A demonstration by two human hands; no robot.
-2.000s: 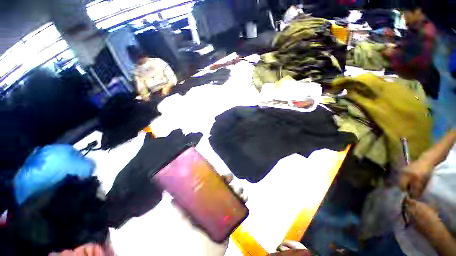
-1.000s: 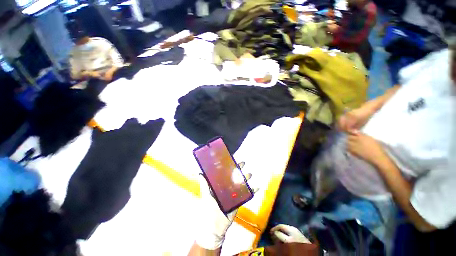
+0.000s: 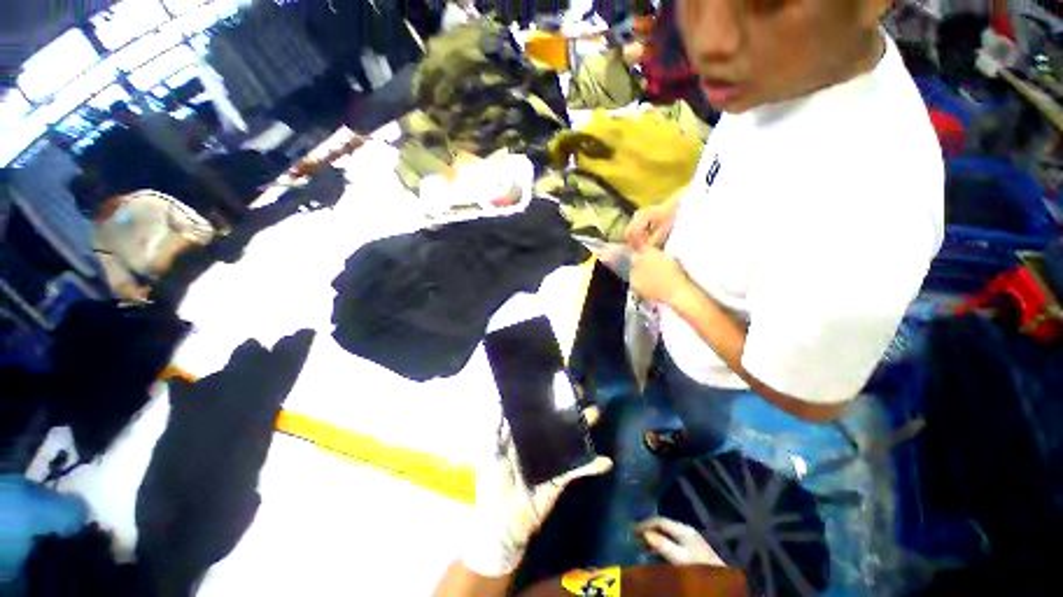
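Observation:
My left hand (image 3: 513,513), in a white glove, holds a smartphone (image 3: 539,402) over the table's near right corner. The phone's screen is now black. My right hand (image 3: 680,541), also in a white glove, is small at the bottom edge, beside the brown strap; whether it holds anything cannot be told. A black garment (image 3: 437,286) lies spread on the white table behind the phone. Another black garment (image 3: 210,449) lies on the table at the left.
A person in a white T-shirt (image 3: 804,222) stands close at the right, holding clear plastic. Olive garments (image 3: 478,88), a mustard coat (image 3: 635,152) and a white basket (image 3: 476,192) are at the back. A blue bag (image 3: 35,525) is at left. A black round thing (image 3: 746,525) stands low right.
The view has turned right. The phone's screen went from pink-orange to black. The person in white now stands larger and nearer the middle, and the left hand's thumb shows across the phone's lower end.

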